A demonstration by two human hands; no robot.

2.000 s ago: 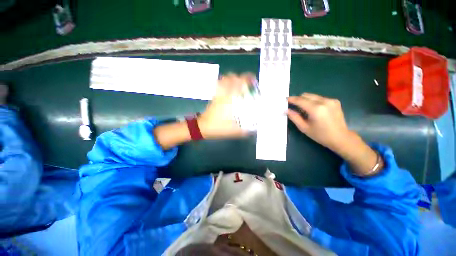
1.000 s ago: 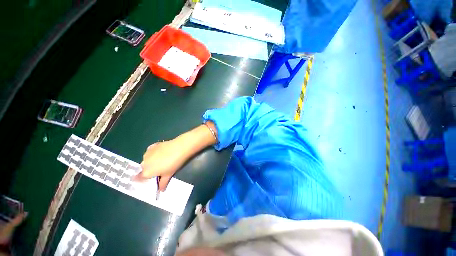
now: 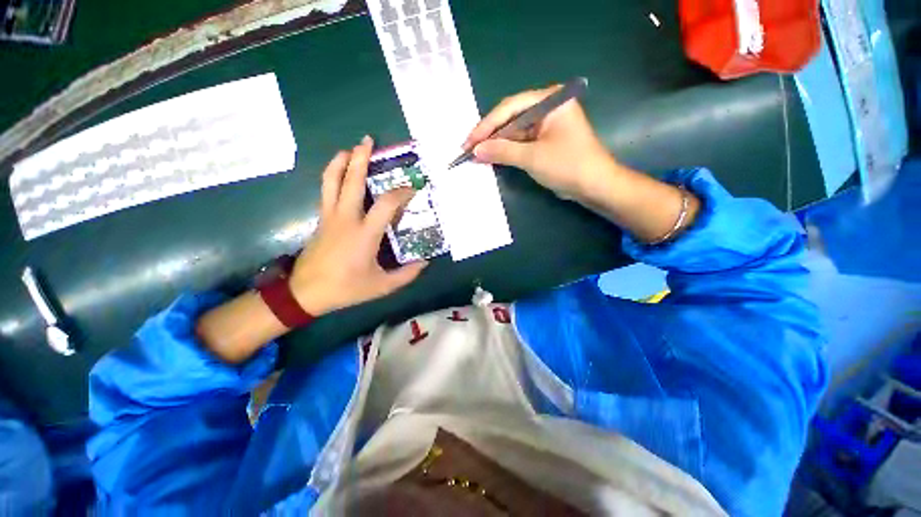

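An open phone assembly (image 3: 419, 224) lies in front of me, its green circuit board and silver parts showing. My left hand (image 3: 348, 232) holds it, with fingers along its far left edge and the thumb near its near end. My right hand (image 3: 540, 146) grips dark tweezers (image 3: 545, 105), their tip pointing down-left over the sticker sheet. The working sticker sheet (image 3: 479, 207) is a long white strip just right of the phone, with grey shapes at its far end and a blank near end. Whether the tip holds an adhesive piece is too small to tell.
A spare sticker sheet (image 3: 151, 151) lies left. A white-handled tool (image 3: 47, 311) lies far left. A red parts bin (image 3: 749, 35) stands upper right, beside light-blue sheets (image 3: 830, 121). A phone unit (image 3: 38, 18) is at the upper left. The worn pale edge strip (image 3: 182, 50) crosses the upper left.
The view has swung back left from the bin side. The phone and my left hand are in view again. My right hand has the tweezers extended and is off the sheet's near part.
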